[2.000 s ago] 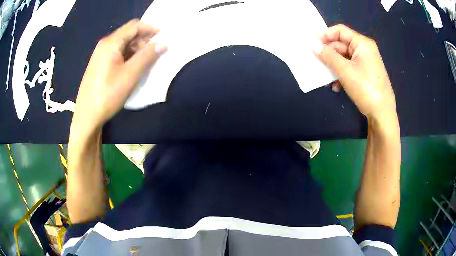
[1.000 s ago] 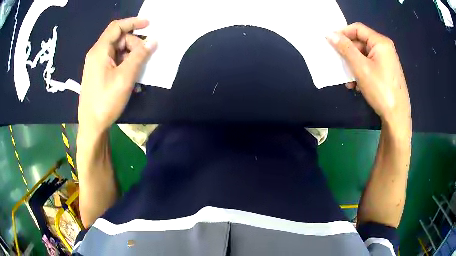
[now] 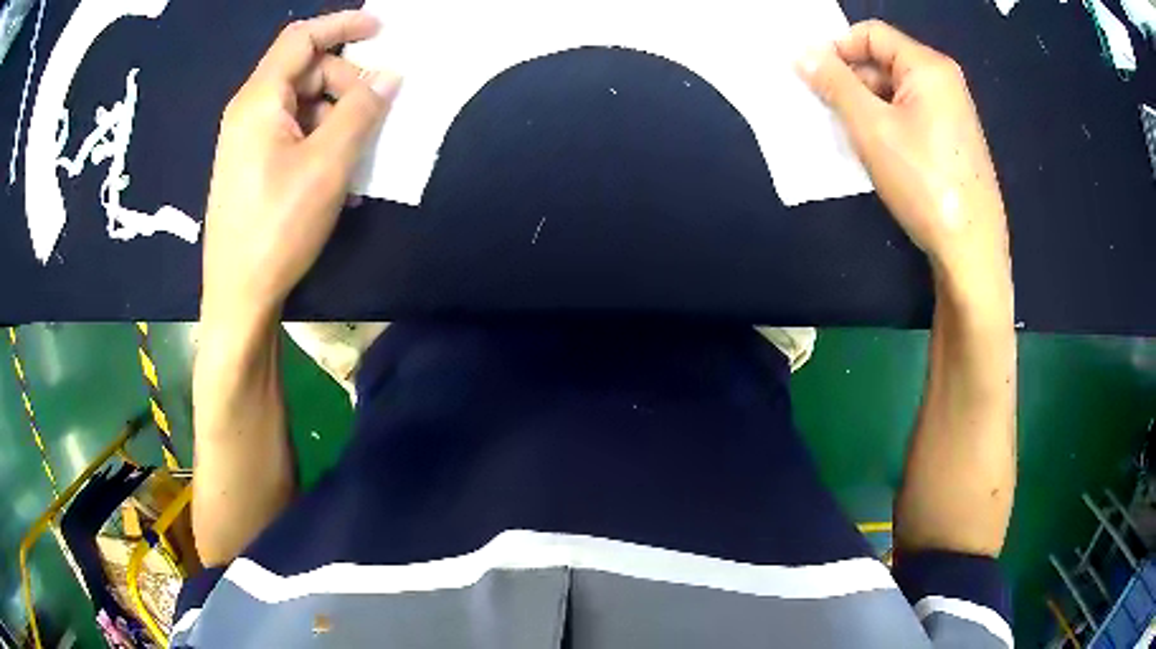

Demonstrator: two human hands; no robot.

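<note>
A white curved cut piece (image 3: 596, 23) lies as an arch on the black table cloth, its two square-cut ends towards me. Its far part is cut off by the top of the picture. My left hand (image 3: 285, 165) pinches its left outer edge between thumb and fingers. My right hand (image 3: 919, 146) pinches its right outer edge the same way. The undersides of both ends are hidden.
At the left lie a narrow white curved piece (image 3: 47, 165) and a tangled white strip (image 3: 117, 165). White scraps (image 3: 1112, 36) lie at the far right. The table's near edge runs above a green floor (image 3: 1078, 393). A yellow-framed cart (image 3: 76, 488) stands lower left.
Since the earliest frame the arch and both hands sit higher in the picture, and the dark mark on the arch has gone out of view. Both hands still hold the arch's sides.
</note>
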